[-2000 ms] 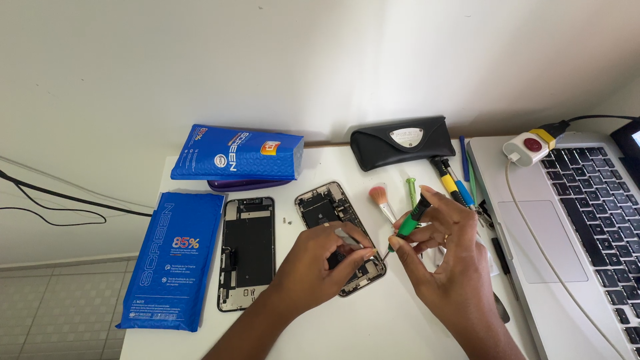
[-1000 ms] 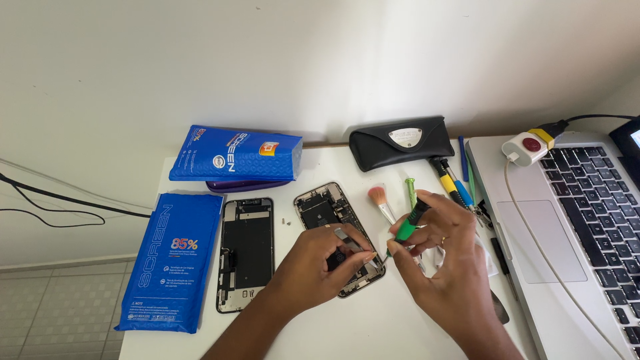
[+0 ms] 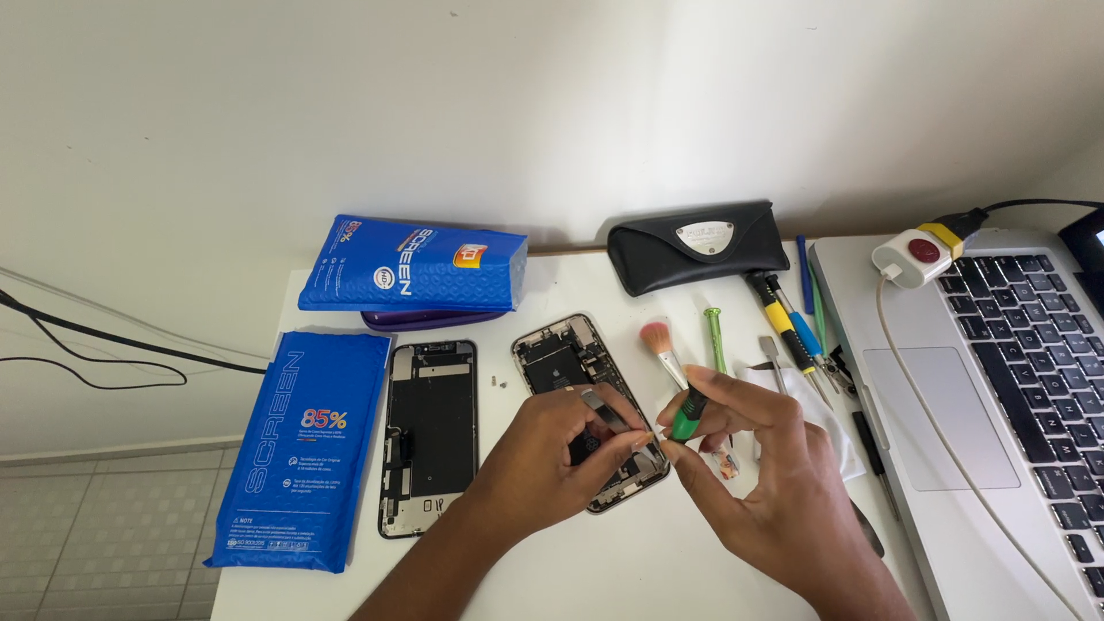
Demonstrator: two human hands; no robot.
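An opened smartphone body (image 3: 552, 358) with its battery and boards exposed lies tilted on the white table. Over its lower half, my left hand (image 3: 565, 466) grips metal tweezers (image 3: 606, 410) between thumb and fingers. My right hand (image 3: 759, 466) holds a green and black screwdriver (image 3: 688, 416) at the phone's right edge. The screwdriver's tip meets my left fingertips; whether a screw is there, I cannot tell. A detached phone screen assembly (image 3: 431, 431), inner side up, rests left of the body. Tiny metal parts (image 3: 498, 382) lie between the two.
Two blue padded screen pouches (image 3: 297, 457) lie left and behind, one over a purple case (image 3: 431, 320). A black glasses case (image 3: 699, 250) stands at the back. A brush (image 3: 662, 345), several screwdrivers (image 3: 785, 323) and a white cloth (image 3: 819, 423) are right, beside a laptop (image 3: 940, 414).
The screwdriver in my right hand has tilted and its tip has risen from the phone's edge to my left fingertips. My left hand still grips the tweezers.
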